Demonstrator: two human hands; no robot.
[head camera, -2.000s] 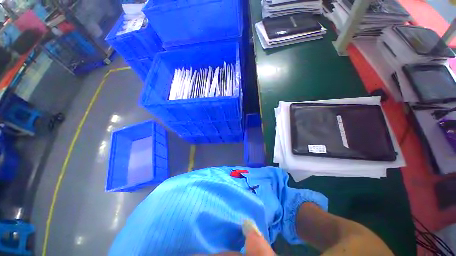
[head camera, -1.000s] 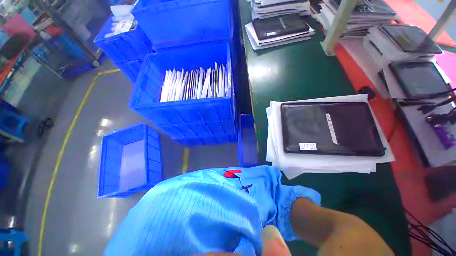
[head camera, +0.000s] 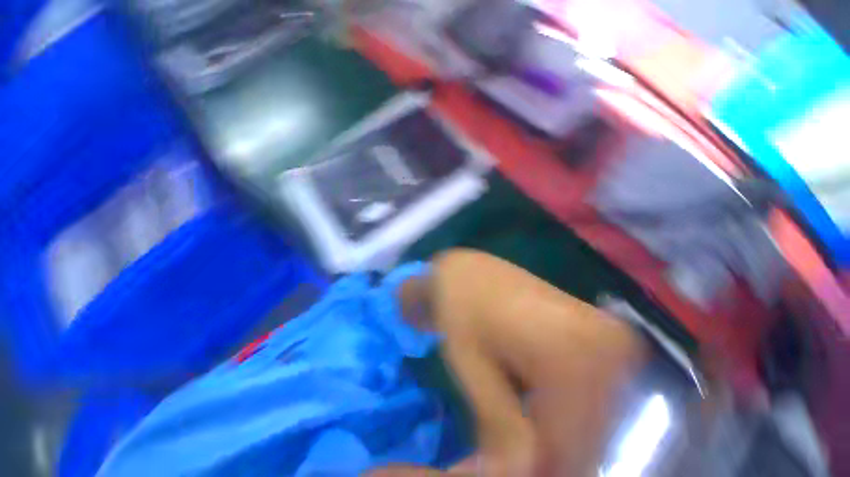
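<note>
The view is strongly blurred. My left hand (head camera: 536, 349) reaches in from a blue sleeve, its fingers bent down at a dark, glossy flat thing (head camera: 643, 424) with bright glare, perhaps a tablet; its grip is too blurred to tell. A bit of skin shows at the bottom edge, left of this hand; it may be part of my right hand, otherwise out of the picture. Beyond the sleeve, a dark tablet (head camera: 359, 182) with a small white sticker lies on white sheets (head camera: 418, 222) on the green mat (head camera: 522, 231).
Blue crates (head camera: 177, 289) stand at the left, one holding upright white-sleeved units (head camera: 121, 238). More stacked units (head camera: 238, 42) lie at the far end of the mat. Red covering (head camera: 559, 191) runs behind the mat, with blurred grey items on it. A bright cyan-white screen (head camera: 802, 121) shows upper right.
The view has swung right, so the crates and tablet stack now sit further left. More of my left hand shows, and a glossy dark thing has come into view beside it.
</note>
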